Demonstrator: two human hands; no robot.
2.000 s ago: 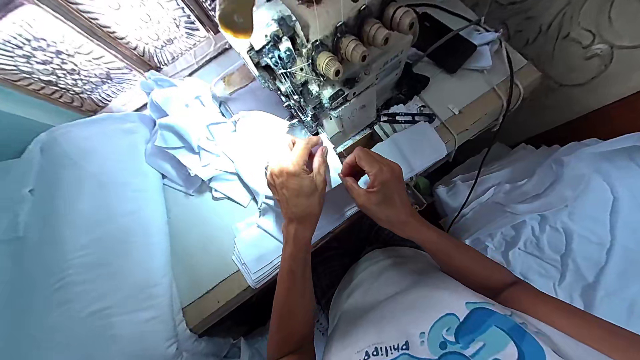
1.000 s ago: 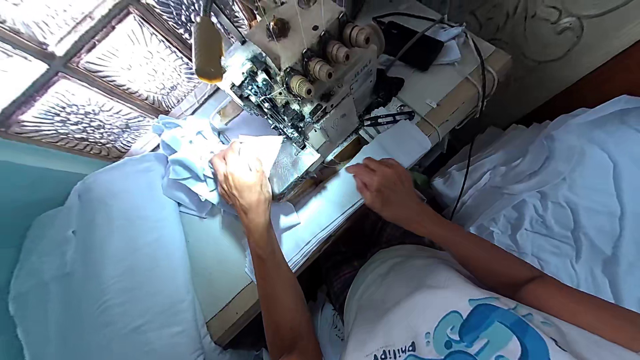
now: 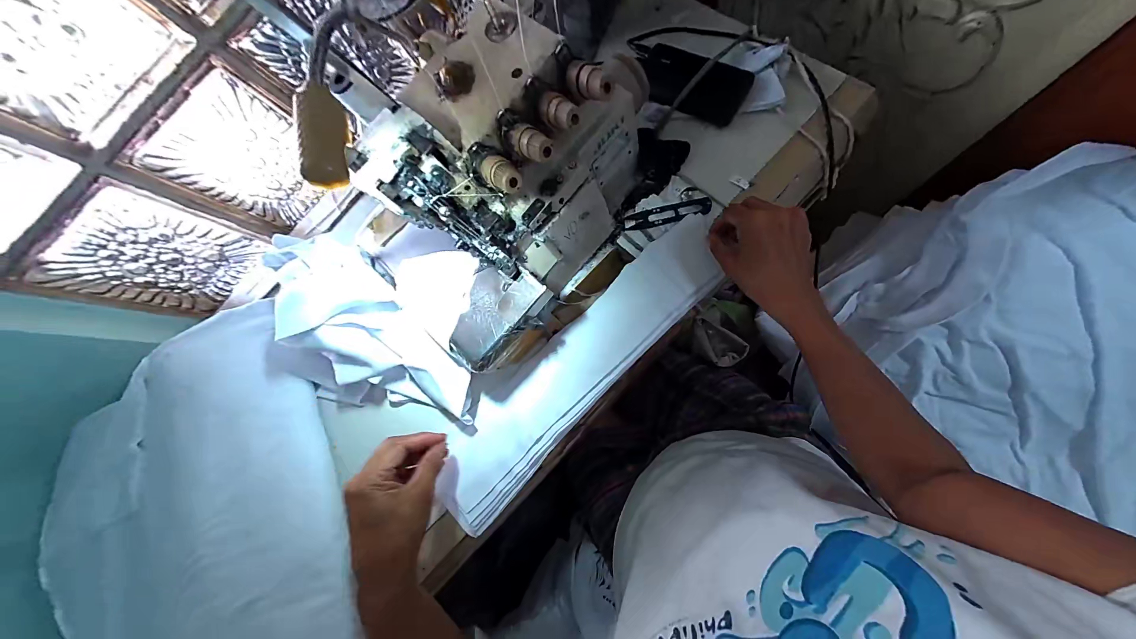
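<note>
An overlock sewing machine [image 3: 532, 169] with several thread tension dials stands on the table. Along its front lies a stack of long white fabric pieces [image 3: 568, 373]. My left hand [image 3: 395, 497] is at the stack's near left end, thumb and fingertips together; whether they pinch a fabric edge cannot be told. At the stack's far right end is my right hand [image 3: 763, 257], fingers curled, close to the top piece's end; its grip is partly hidden. Black thread snips or tweezers [image 3: 667, 215] rest beside the machine. Crumpled white fabric pieces [image 3: 373, 319] are heaped left of the presser area.
A thick bundle of white cloth [image 3: 204, 479] fills the left side. More white cloth [image 3: 1003, 328] spreads at the right. A black phone-like object [image 3: 697, 84] and cables lie on the table's back right. A lamp with a yellowish head [image 3: 323, 133] hangs by the window.
My left hand has moved from the fabric heap to the stack's near left end. My right hand has moved along the stack to its far right end.
</note>
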